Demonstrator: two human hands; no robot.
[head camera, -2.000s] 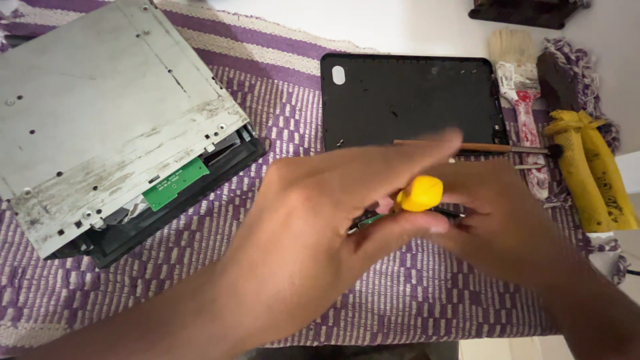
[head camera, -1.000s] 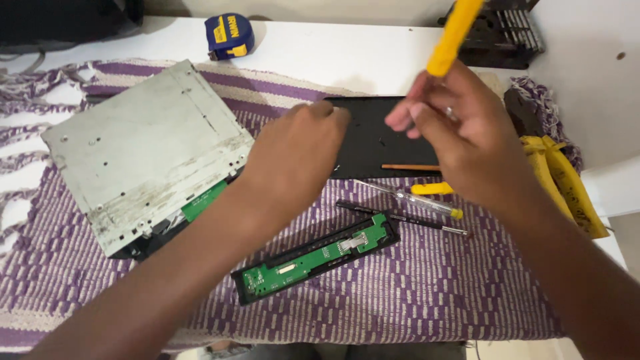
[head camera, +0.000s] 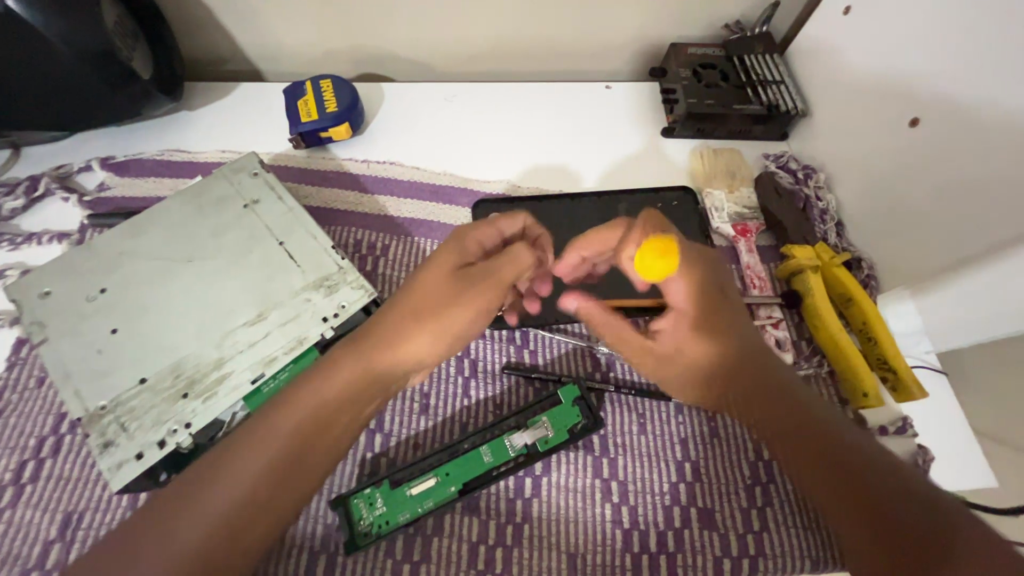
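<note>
Both hands are over a black plastic tray. My left hand has its fingertips pinched together; whether a small thing is between them cannot be told. My right hand faces it, holding a yellow-handled screwdriver whose handle end points up at the camera; its shaft is hidden. Nearer to me lies a green circuit board in a long black plastic frame. On the left rests a metal-cased electronic unit, with part of a green board showing at its edge.
A blue tape measure and a black finned device stand at the back. To the right lie a paintbrush and yellow-handled pliers. A black pen-like tool lies on the purple-and-white woven cloth.
The framed circuit board, mostly hidden behind my hands two seconds ago, lies uncovered on the cloth. My right hand has come down towards my left since one second ago. The view has shifted.
</note>
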